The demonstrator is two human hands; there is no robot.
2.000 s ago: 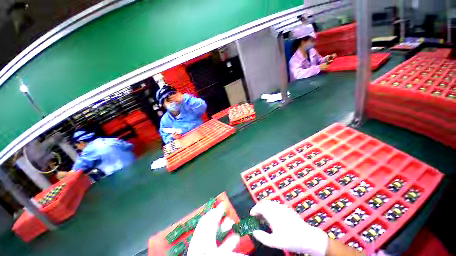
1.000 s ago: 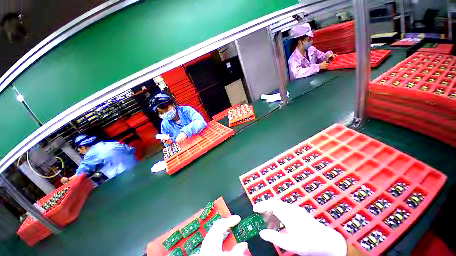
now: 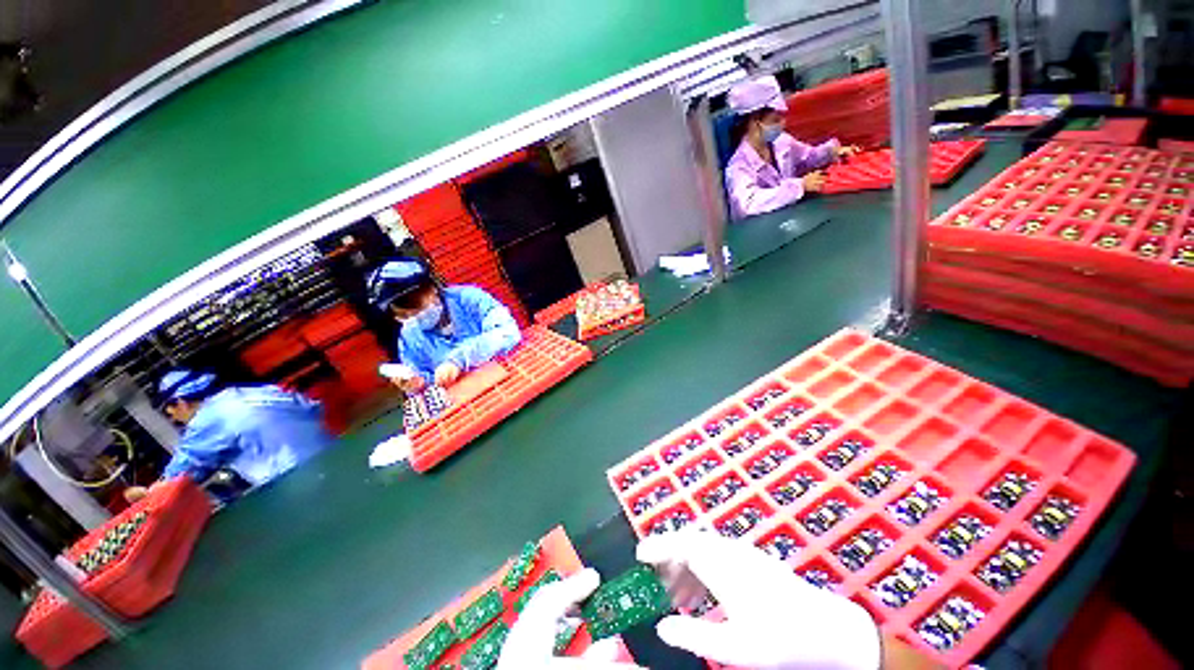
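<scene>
A green circuit board (image 3: 625, 603) is held level between my two white-gloved hands, its green side up. My left hand (image 3: 547, 634) touches its left end. My right hand (image 3: 759, 605) grips its right end, with the fingertips partly over it. Several loose green boards (image 3: 479, 611) lie on a flat red sheet (image 3: 559, 552) at the lower left. A large red compartment tray (image 3: 962, 425) lies at the right, its left and front pockets holding boards with black, white and yellow parts. My right hand hides part of its near left corner.
A metal post (image 3: 906, 170) stands behind the compartment tray. A stack of filled red trays (image 3: 1048, 282) is at the far right. Across the green bench (image 3: 524, 484), two people in blue smocks and one in pink sit at red trays. A metal frame with a green panel hangs above.
The view has shifted slightly, so the scene sits further left. The held board has gone from partly covered by my fingers to more plainly visible. Opposite, a person's raised arm has come down to a tray.
</scene>
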